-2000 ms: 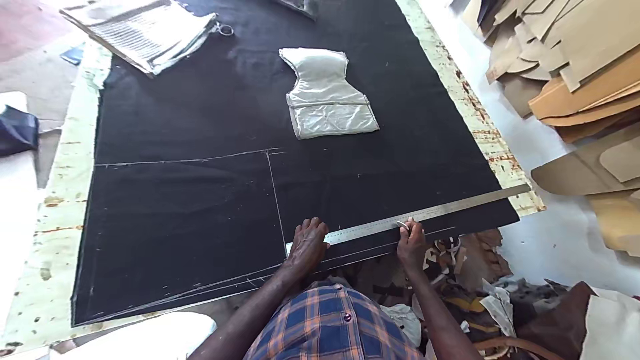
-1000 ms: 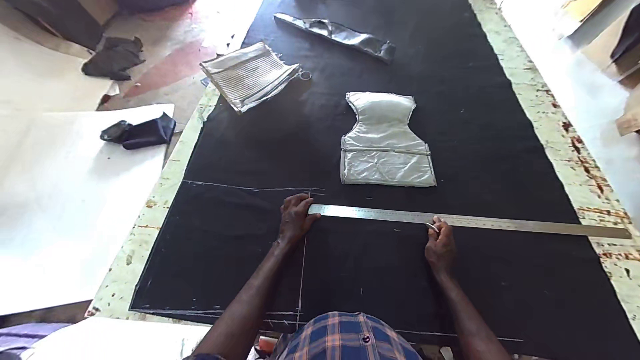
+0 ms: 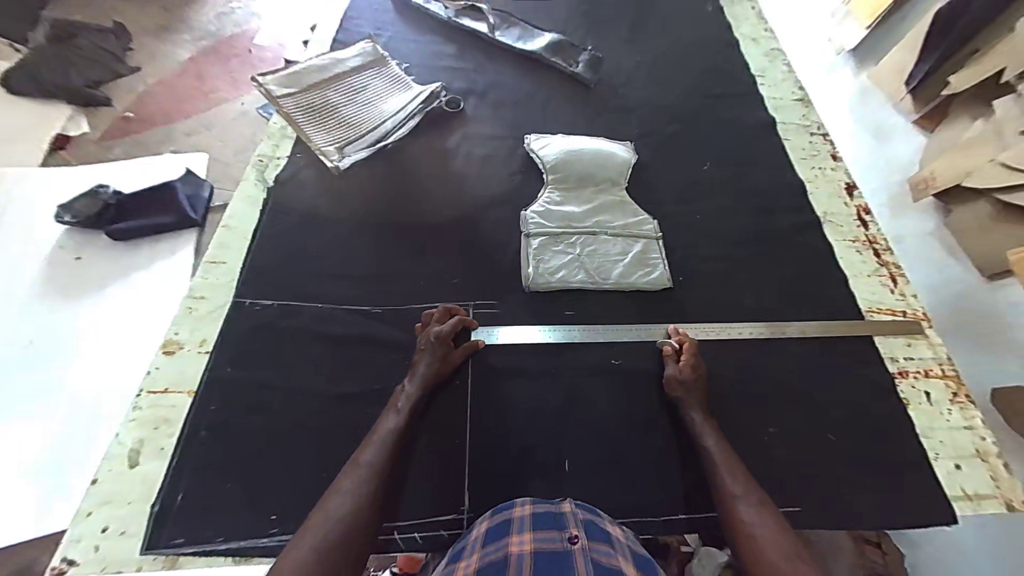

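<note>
A long steel ruler (image 3: 768, 330) lies crosswise on black fabric (image 3: 384, 240) marked with white chalk lines. My left hand (image 3: 442, 340) presses fingers and thumb at the ruler's left end, where it meets a vertical chalk line. With my right hand (image 3: 684, 368) I pinch a small flat whitish piece, likely tailor's chalk (image 3: 666, 344), at the ruler's lower edge. Beyond the ruler lies a pale, shiny, quilted fabric piece (image 3: 592, 212) with a narrow waist and a seam across it.
Farther up the fabric are a folded ribbed cloth piece (image 3: 352, 104) with a ring and a dark shiny strip (image 3: 512, 36). The table's pale, stained edge (image 3: 864, 240) shows at both sides. Brown offcuts (image 3: 976, 176) lie to the right; a dark bundle (image 3: 160, 208) rests at left.
The ruler has moved from near the close edge of the fabric, where it lay slanted, to farther up and nearly level. Both my hands moved with it. The view has shifted.
</note>
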